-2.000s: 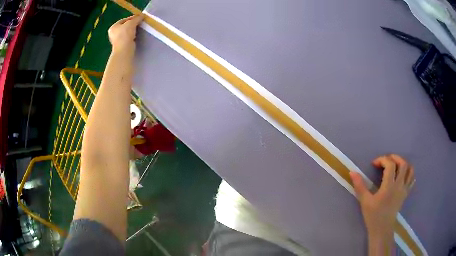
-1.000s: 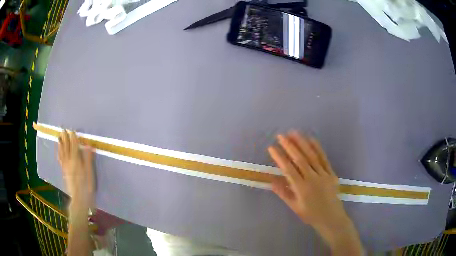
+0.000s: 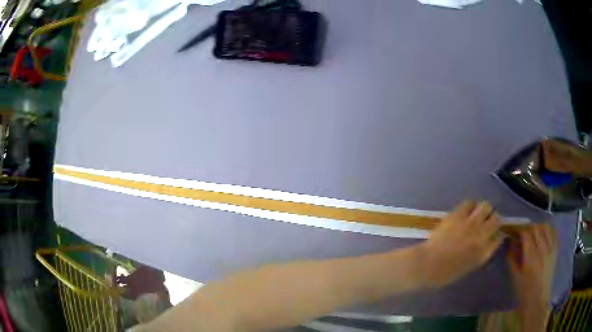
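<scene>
A long white fabric strip (image 3: 363,228) lies across the table with a narrow tan template strip (image 3: 259,203) along its middle. White shows on both sides of the template. My left arm reaches across from the lower left, and my left hand (image 3: 464,237) has its bent fingers on the strip near its right end. My right hand (image 3: 533,253) is just beside it, with its fingertips on the right end of the strip and template. Both hands pinch there; the fingers partly hide the strip end.
A steam iron (image 3: 529,176) with a brown handle stands at the right edge, its tip towards the left. A dark phone (image 3: 269,37) lies over black shears (image 3: 197,39) at the far side. White strips (image 3: 133,26) are heaped at the far left. Yellow wire baskets (image 3: 81,285) stand beyond the near edge.
My left hand has gone from the strip's left end to near its right end. My right hand has moved right to the strip's end. The view has shifted, with the iron now more in view.
</scene>
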